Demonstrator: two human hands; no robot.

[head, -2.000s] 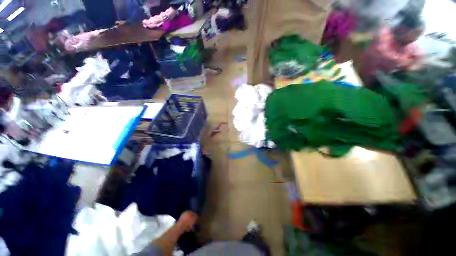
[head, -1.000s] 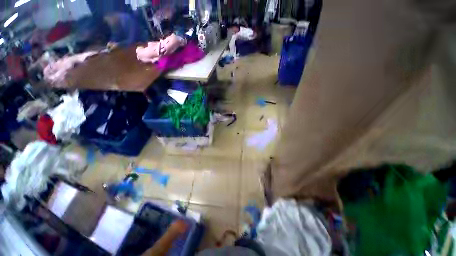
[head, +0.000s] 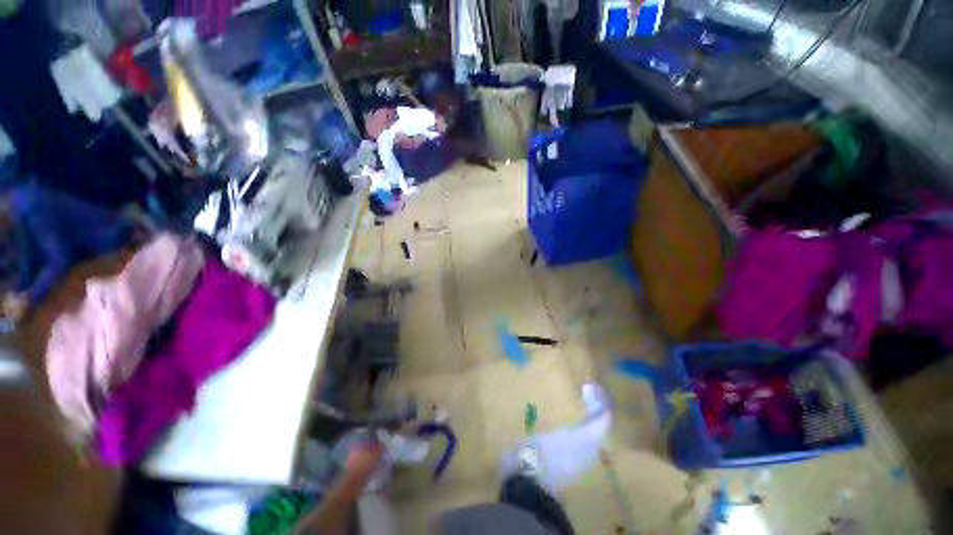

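Observation:
My left hand (head: 361,467) is small and blurred at the bottom, left of centre, in front of the floor scraps; I cannot tell whether its fingers are closed. My right hand is not in view. My shoe (head: 527,460) shows at the bottom, beside a pale cloth scrap (head: 573,444) on the tiled floor. Nearest on the left is a white table (head: 256,402) bearing magenta cloth (head: 188,361) and pink cloth (head: 120,319).
A blue crate (head: 721,457) with red and dark cloth stands on the right floor. Ahead is a tall blue bin (head: 585,199) beside a wooden panel (head: 674,230). Magenta cloth (head: 789,282) hangs at right. A sewing machine (head: 277,214) is on the left. A person's sleeve (head: 57,235) shows far left.
The view has moved forward along the aisle. The brown hanging sheet and green pile on the right have left view; the white table and blue bin are nearer.

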